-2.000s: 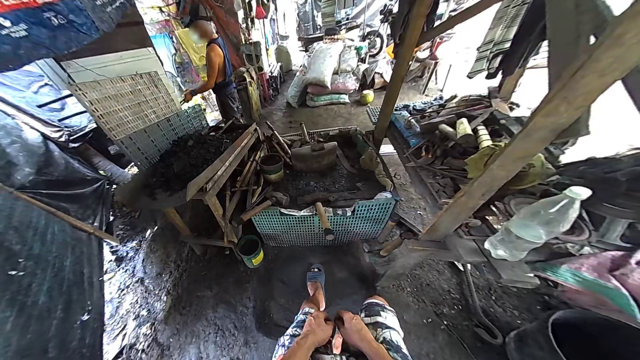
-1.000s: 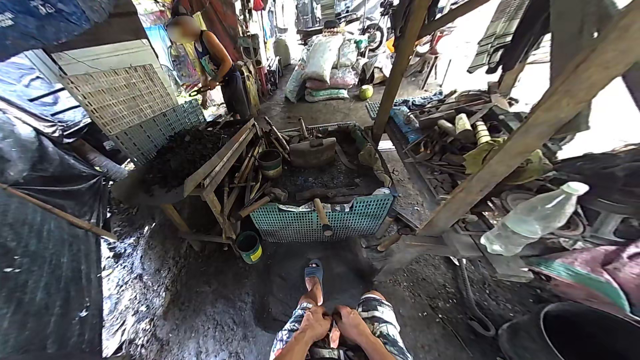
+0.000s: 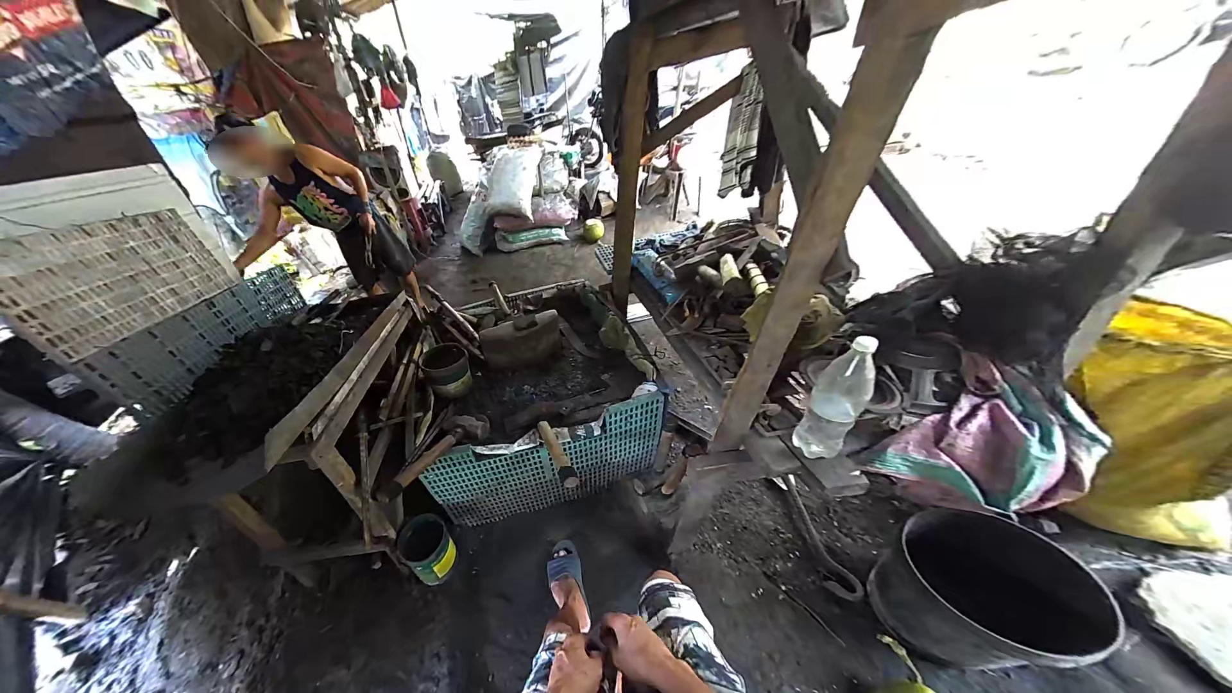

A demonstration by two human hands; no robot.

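Both of my hands are together low over my lap, at the bottom of the view. My left hand point(image 3: 576, 664) and my right hand point(image 3: 635, 647) have curled fingers around something small and dark; what it is cannot be told. Beyond my feet lies a teal plastic crate point(image 3: 539, 481) with a dark bed inside. Over its near edge hangs a wooden handle point(image 3: 556, 452), and a hammer point(image 3: 433, 457) rests at its left corner. A metal container point(image 3: 520, 340) sits inside the bed.
Charcoal point(image 3: 260, 375) is heaped on a wooden stand at left, with a green bucket point(image 3: 426, 549) below. Slanting wooden posts point(image 3: 818, 241), a plastic bottle point(image 3: 835, 399) and a large black tub point(image 3: 996, 587) are at right. A co-worker point(image 3: 322, 192) bends behind the charcoal.
The view has swung to the right, bringing the black tub and yellow sack into fuller sight. The co-worker now leans over with one arm reaching down. My hands stay together.
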